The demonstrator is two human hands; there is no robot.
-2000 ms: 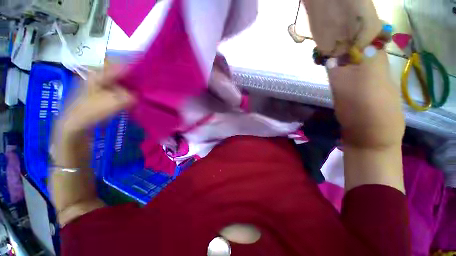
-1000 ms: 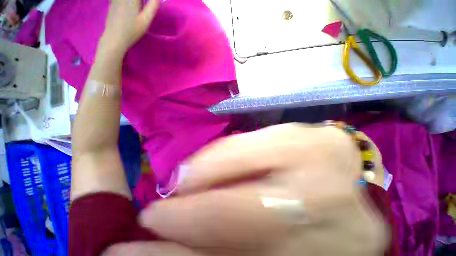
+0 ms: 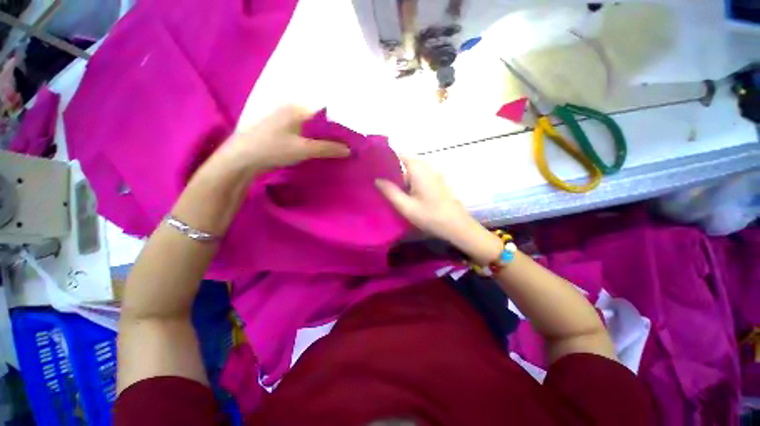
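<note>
A large magenta garment panel (image 3: 154, 100) lies over the left of the white table and runs down to the lap. My left hand (image 3: 279, 146) holds its upper edge, thumb stretched along the cloth. My right hand (image 3: 425, 200) holds the same panel at its right edge, with the thumb on top and the other fingers partly hidden behind the cloth. The held part is raised and folded between my hands, in front of the presser foot and needle (image 3: 444, 76). No cloth is under the needle.
Scissors with yellow and green handles (image 3: 567, 154) lie right of the needle, beside a small red-pink scrap (image 3: 512, 110). A ruler strip (image 3: 533, 208) runs along the table edge. A blue basket (image 3: 62, 362) is lower left. Magenta and white pieces (image 3: 667, 291) hang at the right.
My right hand has moved from close before the camera up to the panel's right edge. My left hand has come down and right onto the panel's edge. The needle area has come into view.
</note>
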